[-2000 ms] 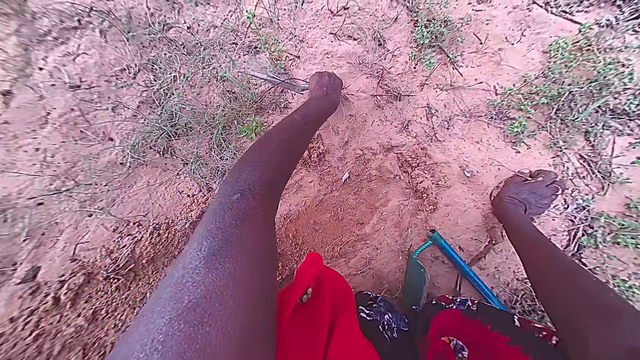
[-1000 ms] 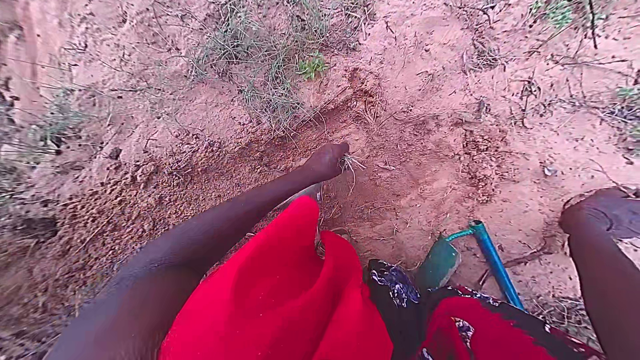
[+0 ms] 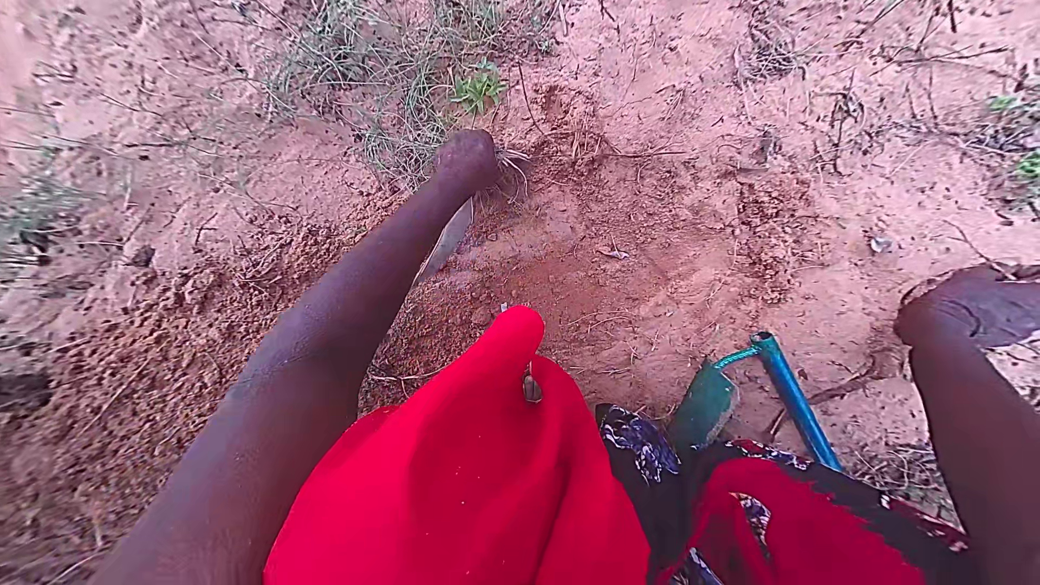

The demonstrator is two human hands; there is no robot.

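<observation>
My left hand (image 3: pixel 470 161) is closed beside a tuft of thin grass; pale roots or dry stems stick out of its right side. A flat grey metal blade (image 3: pixel 448 242) shows below that hand, partly behind the forearm, and its handle is hidden. At the right edge, my right hand (image 3: pixel 979 307) is low over the soil with its fingers bent; whether it holds anything is unclear. Between my knees and the right hand lies a metal tool with a blue tube (image 3: pixel 798 402) joined by a thin bar to a green plate (image 3: pixel 705 408), its lower part hidden by patterned cloth.
Loose, crumbly reddish soil (image 3: pixel 146 390) is heaped at the left. Wispy grass (image 3: pixel 382 73) and a small green plant (image 3: pixel 479 88) grow at the top. Red cloth (image 3: pixel 471 479) covers my lap. Dry twigs and more weeds (image 3: pixel 1028 166) are at the right.
My left hand has moved from close to the red cloth up to the grass tuft, with pale stems in it in both frames. The blue and green tool lies where it was.
</observation>
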